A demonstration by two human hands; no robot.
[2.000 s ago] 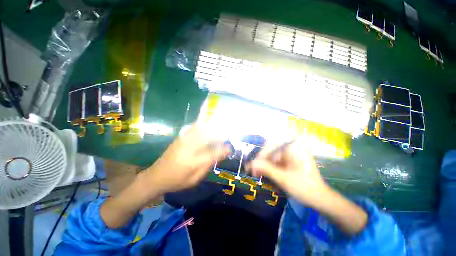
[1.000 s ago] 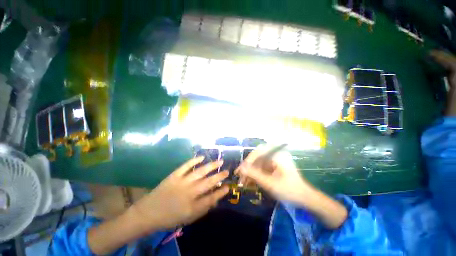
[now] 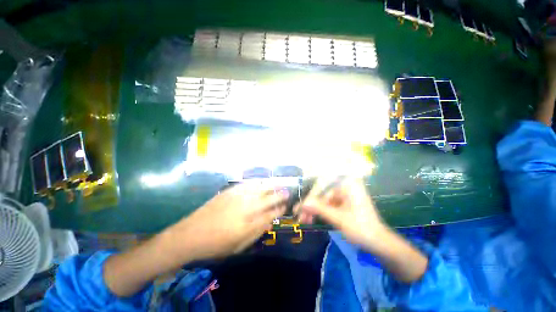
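Dark display modules lie side by side at the bench's near edge, with orange flex tails hanging at their lower edge. My left hand lies over the left modules and hides much of them; I cannot tell if its fingers grip one. My right hand is at the right end of the modules, thumb and fingers pinched around a slim dark tool, blurred, perhaps tweezers. A pale adhesive sheet with rows of small rectangles lies beyond the hands, mostly washed out by glare.
Stacked display modules lie right of the sheet. Three modules lie at left beside an amber film strip. A white fan stands lower left, crumpled clear plastic above it. Another person's blue sleeve is at right.
The view has shifted, so bench items appear further left. My left hand's spread fingers have drawn closer together over the modules. My right hand stays near their right end.
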